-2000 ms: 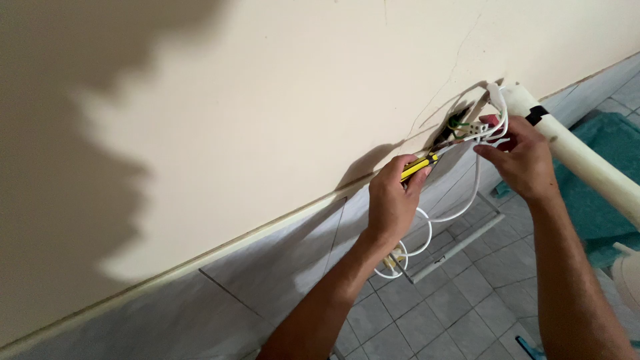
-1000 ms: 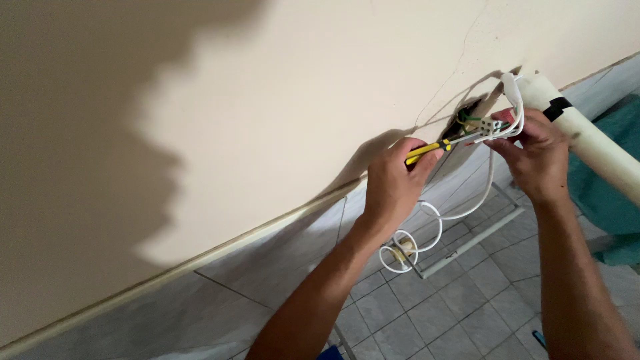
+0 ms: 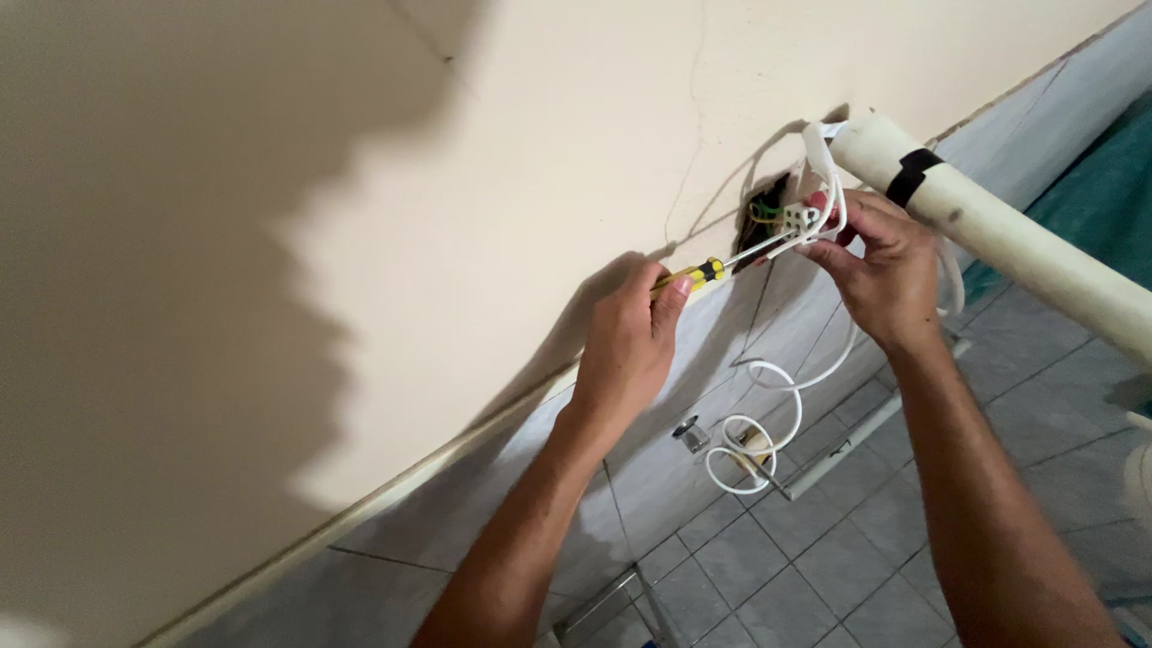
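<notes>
My left hand grips the yellow and black handle of a screwdriver, whose metal shaft points up and right to a white terminal block. My right hand pinches the block and the white wires beside it from the right; a red piece shows by its fingertips. Green and yellow wires run from a dark opening in the wall just behind the block. White cable loops down from the end of a pipe above my right hand. The exact contact of the screwdriver tip is hard to make out.
A cream pipe with black tape slants down at the right. Coiled white cable hangs below my hands, near a metal towel bar on the tiled wall. A chrome fitting sits left of the coil. Grey floor tiles lie below.
The screwdriver stays in my left hand and the terminal block in my right. The view has shifted, so the hands appear a little further left than one second ago.
</notes>
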